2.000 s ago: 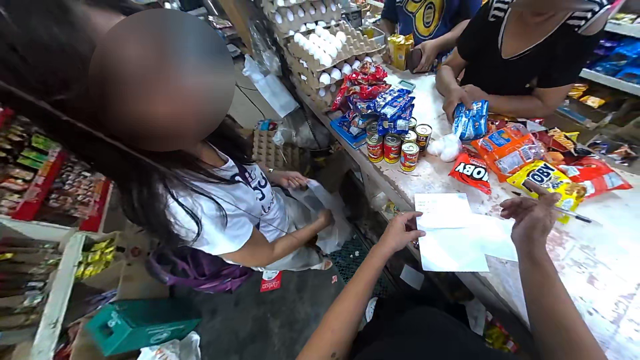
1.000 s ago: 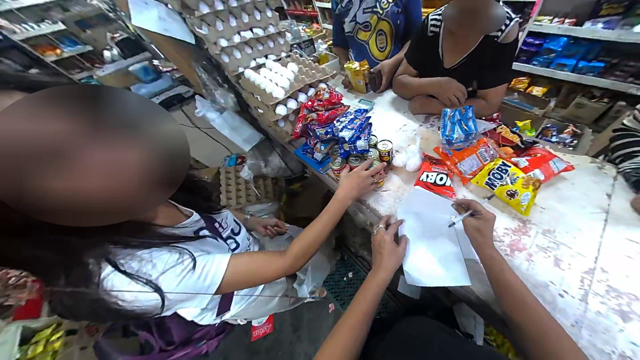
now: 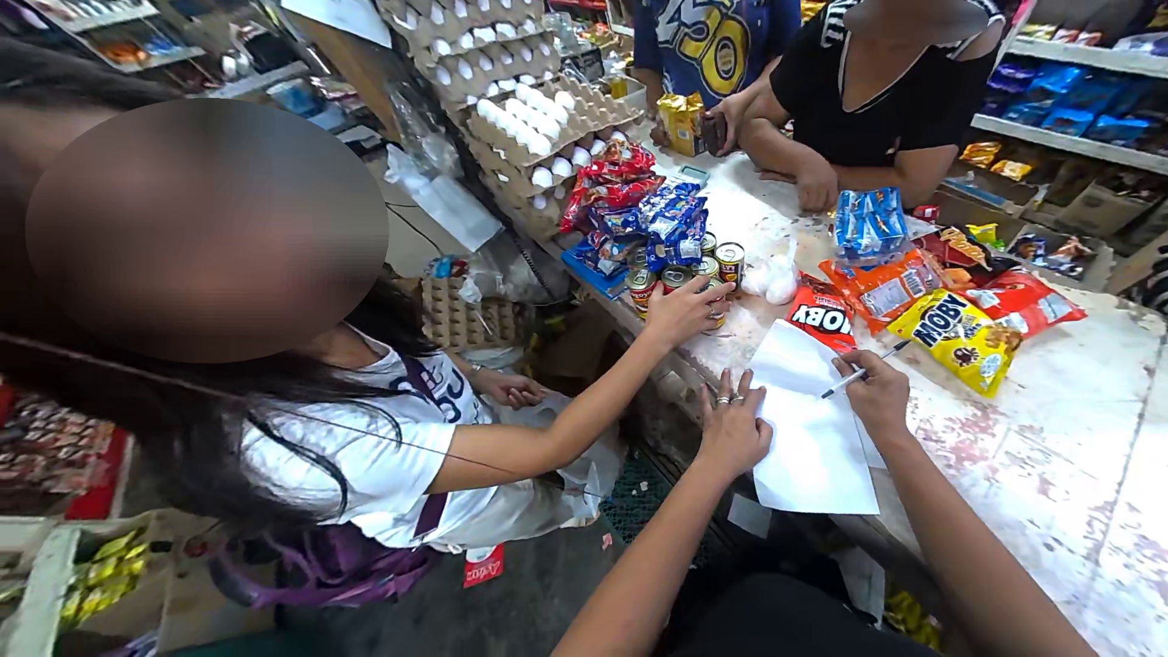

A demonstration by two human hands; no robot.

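Note:
White sheets of paper (image 3: 812, 438) lie on the counter, over its near edge. My left hand (image 3: 735, 427) rests on their left edge, fingers spread, with rings on. In my right hand (image 3: 878, 392) is a pen (image 3: 844, 381), its tip by the right side of the paper. Just beyond the paper lie a red Moby snack bag (image 3: 819, 315) and a yellow Moby snack bag (image 3: 956, 338). A co-worker's hand (image 3: 684, 310) touches the small food cans (image 3: 675, 278), left of a clear plastic bag of eggs (image 3: 774, 276).
The worn counter (image 3: 1049, 456) stretches to the right. Blue and red packets (image 3: 675, 219) are piled behind the cans, near stacked egg trays (image 3: 520, 119). A co-worker stands close on my left. Two people are across the counter, one holding a yellow pack (image 3: 681, 123).
The co-worker's arm has reached across to the cans. Two seconds ago a smaller slip lay on top of the paper and my right hand was raised higher. The view has shifted.

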